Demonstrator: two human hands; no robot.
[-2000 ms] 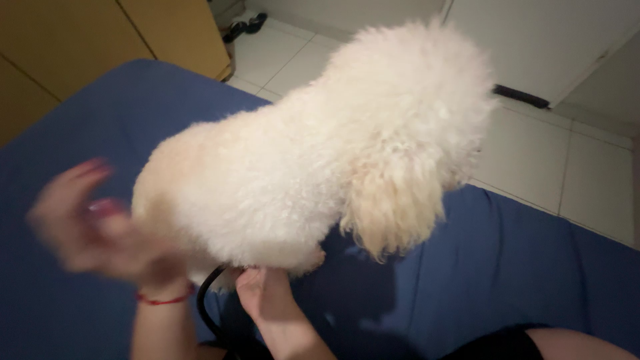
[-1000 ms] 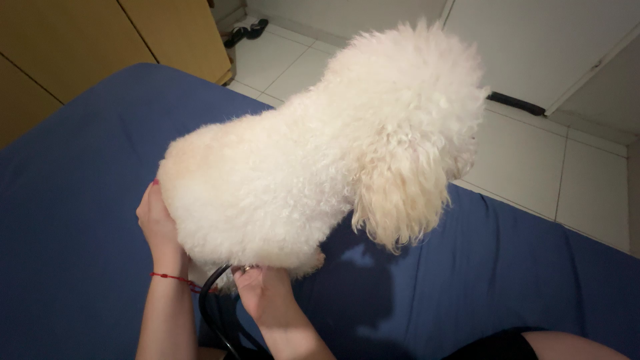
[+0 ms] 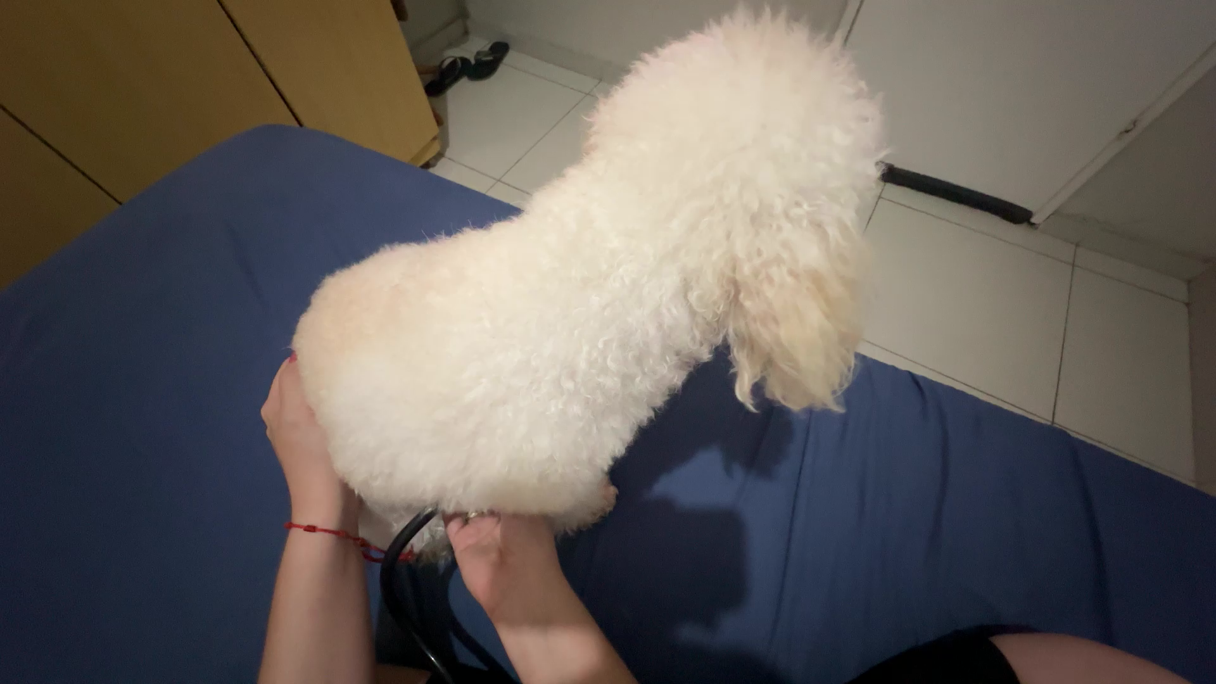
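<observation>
A white, curly-haired dog is on a bed with a dark blue sheet, its rear to the left and its head turned away at the upper right. My left hand, with a red string bracelet at the wrist, rests against the dog's rear; its fingertips are mostly hidden behind the fur. My right hand reaches beneath the dog's belly, fingers hidden under the fur. Between my wrists a black cable or tube curves up to the dog's underside beside my right hand. What it leads to is hidden.
The blue sheet spreads around the dog. Beyond the bed are a wooden cabinet, dark flip-flops on the tiled floor, and a white door with a black draft stopper. My leg shows at the lower right.
My left hand was raised and blurred left of the dog's rear two seconds ago; it now lies against the dog. My right hand has stayed under the belly.
</observation>
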